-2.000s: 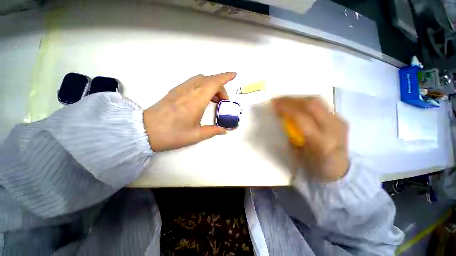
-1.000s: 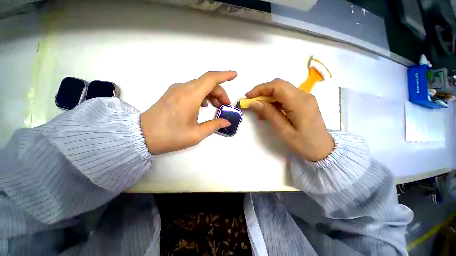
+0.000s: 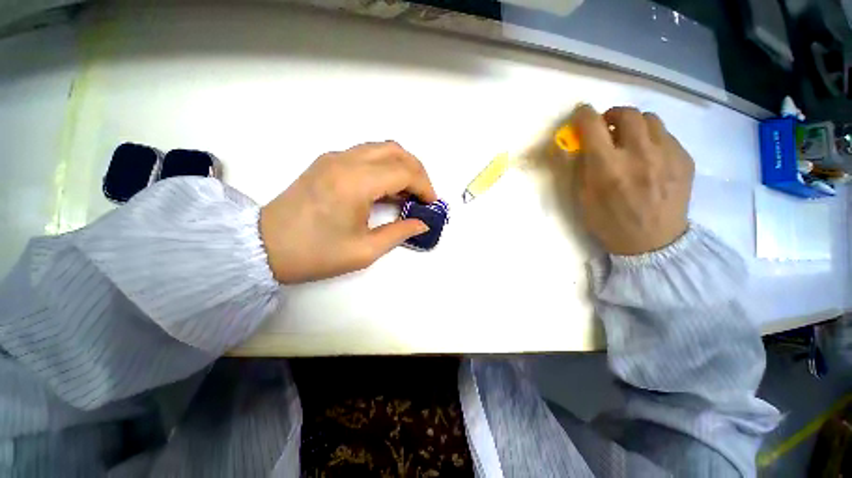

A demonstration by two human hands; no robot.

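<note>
A dark square smartwatch unit lies on the white bench, left of centre. My left hand holds it, thumb on its near left part and fingers at its top edge. The small yellow tool lies on the bench to the right of the watch, dark tip towards it. My right hand is over the orange squeegee; the orange handle shows at the fingertips and the pale head is hidden by the hand.
Two more watch units lie at the left beside my left sleeve. A clear sheet lies to the right. A blue parts box with bottles and small tools stands at the far right, a white paper in front of it. A grey strip runs along the back.
My right hand has put down the yellow tool and moved right and back to the orange squeegee. My left fingers have closed onto the watch's top edge.
</note>
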